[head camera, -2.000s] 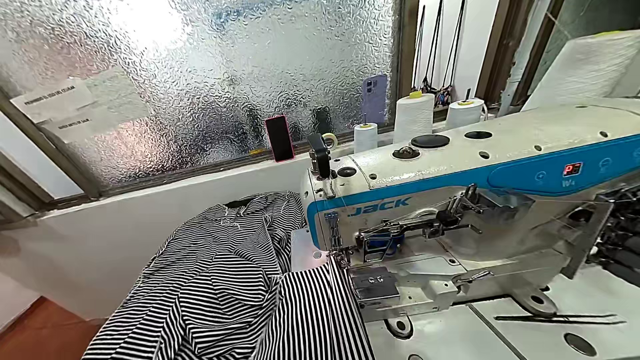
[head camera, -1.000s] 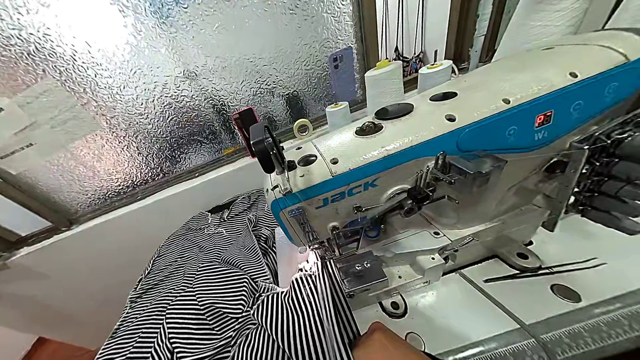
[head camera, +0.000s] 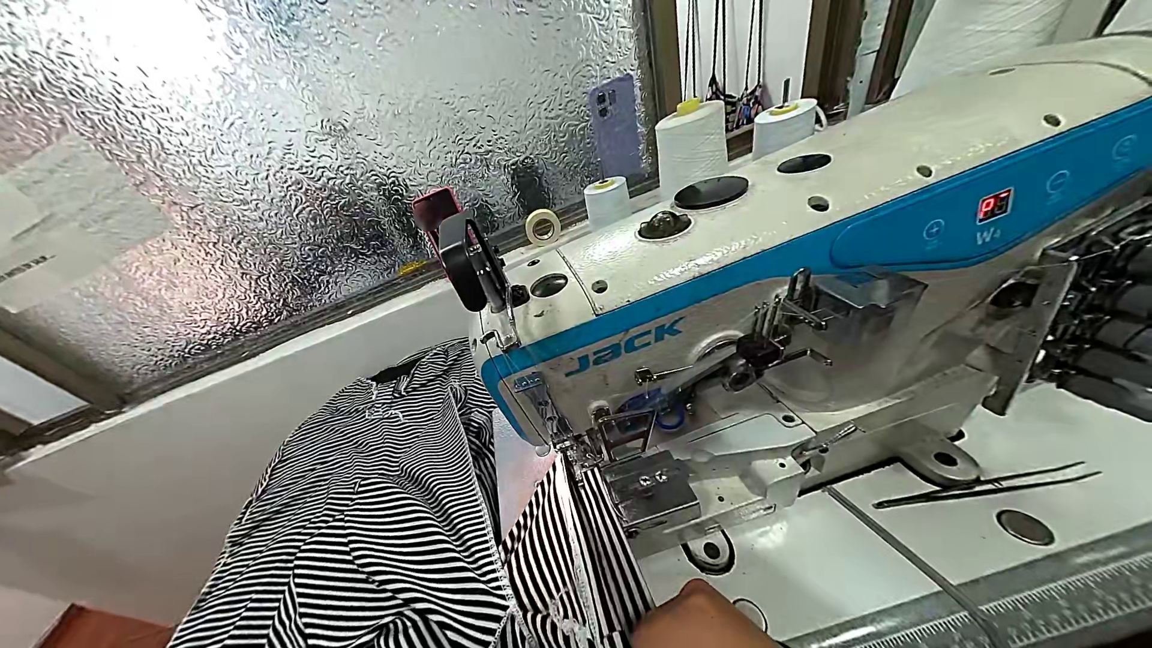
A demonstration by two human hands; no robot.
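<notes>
Black-and-white striped fabric (head camera: 360,522) lies to the left of a Jack industrial sewing machine (head camera: 630,351), and one part of it runs under the needle area (head camera: 576,450). A light-coloured seam or strip runs along that part. At the bottom edge, my right hand (head camera: 706,621) touches the fabric's right edge just in front of the machine's bed; its fingertips are mostly cut off by the frame, so its grip cannot be made out. My left hand does not show.
Tweezers (head camera: 981,486) lie on the white table, near a ruler strip (head camera: 1062,589) along its front edge. Thread cones (head camera: 691,148), a tape roll (head camera: 543,227) and a phone (head camera: 616,126) stand behind the machine by a textured window (head camera: 360,135).
My right hand, unseen two seconds ago, came in at the bottom and is still beside the fabric. The fabric near the needle, bunched a second ago, now lies flatter. The view has shifted.
</notes>
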